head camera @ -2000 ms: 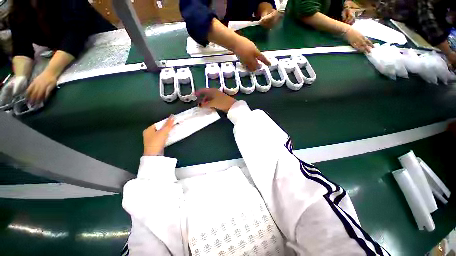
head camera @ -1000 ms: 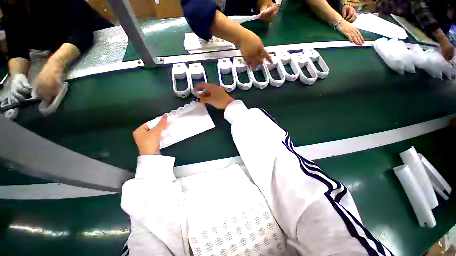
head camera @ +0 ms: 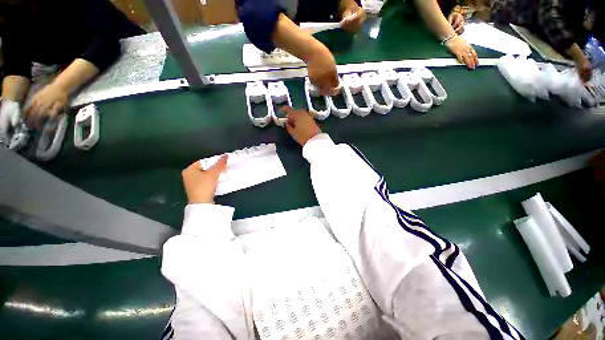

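My left hand (head camera: 204,180) holds a white sticker sheet (head camera: 251,169) by its left end, low over the green belt; the sheet's upper edge is curled. My right hand (head camera: 302,126) is off the sheet, its fingertips at the lower part of a white plastic housing (head camera: 279,105). Whether a small sticker is at the fingertips is too small to tell. Another housing (head camera: 258,106) stands close on its left. A row of several more housings (head camera: 360,94) lies to the right.
A co-worker's hand (head camera: 322,72) is over the row's left end. Another worker's hands (head camera: 46,103) are by a housing (head camera: 86,127) at far left. A grey post (head camera: 174,41) stands at the far edge. Rolled white sheets (head camera: 545,244) lie right; printed sheets (head camera: 312,299) are on my lap.
My right hand has moved off the sheet, rightwards onto a housing. The housings have shifted right along the belt. A housing at far left now lies apart from the worker's hands.
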